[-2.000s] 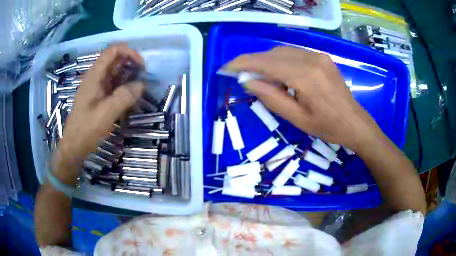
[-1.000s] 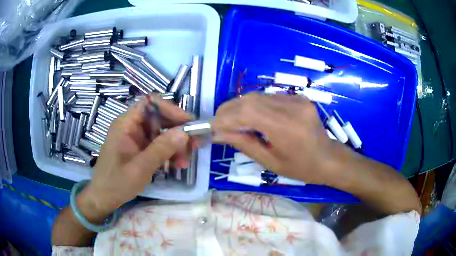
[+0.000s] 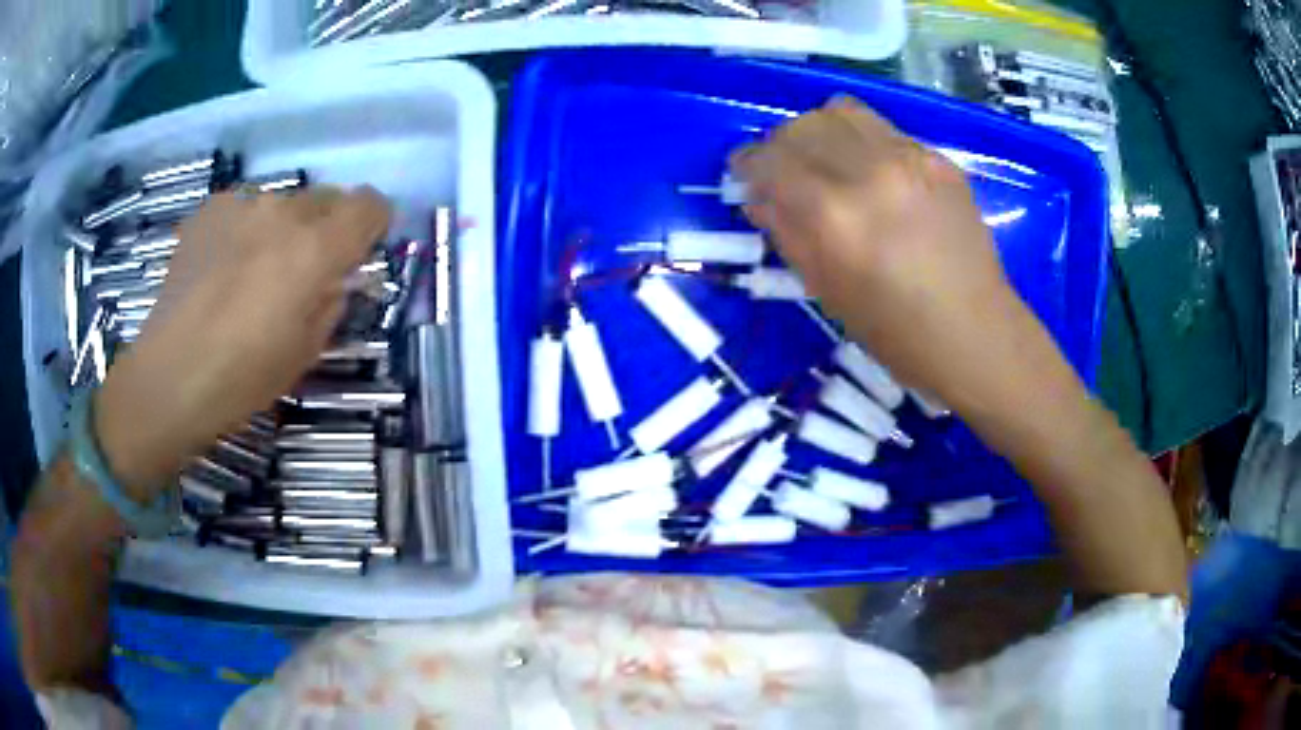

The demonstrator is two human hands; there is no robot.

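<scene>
My left hand [image 3: 264, 292] is over the left tray [image 3: 482, 357], back of the hand up, fingers curled down among the silver tubes [image 3: 331, 478]. Its fingertips are hidden, so what it holds cannot be told. My right hand [image 3: 863, 214] is over the back of the blue tray [image 3: 521, 186], fingers closed down at one white core [image 3: 735, 188], which shows in part at the fingertips. Several more white cores [image 3: 713, 248] with thin rods and red and black wires lie in the blue tray, mostly toward the front.
A rear whitish tray [image 3: 571, 36] with silver pieces stands beyond both trays. A zip bag [image 3: 1034, 86] with a yellow strip lies at the right rear. Clear plastic film [image 3: 72, 57] is at the left rear. A dark cable runs along the green top at the right.
The hands were together at a silver tube. They have since parted: my left hand went back over the left tray, my right hand to the back of the blue tray. The view has shifted.
</scene>
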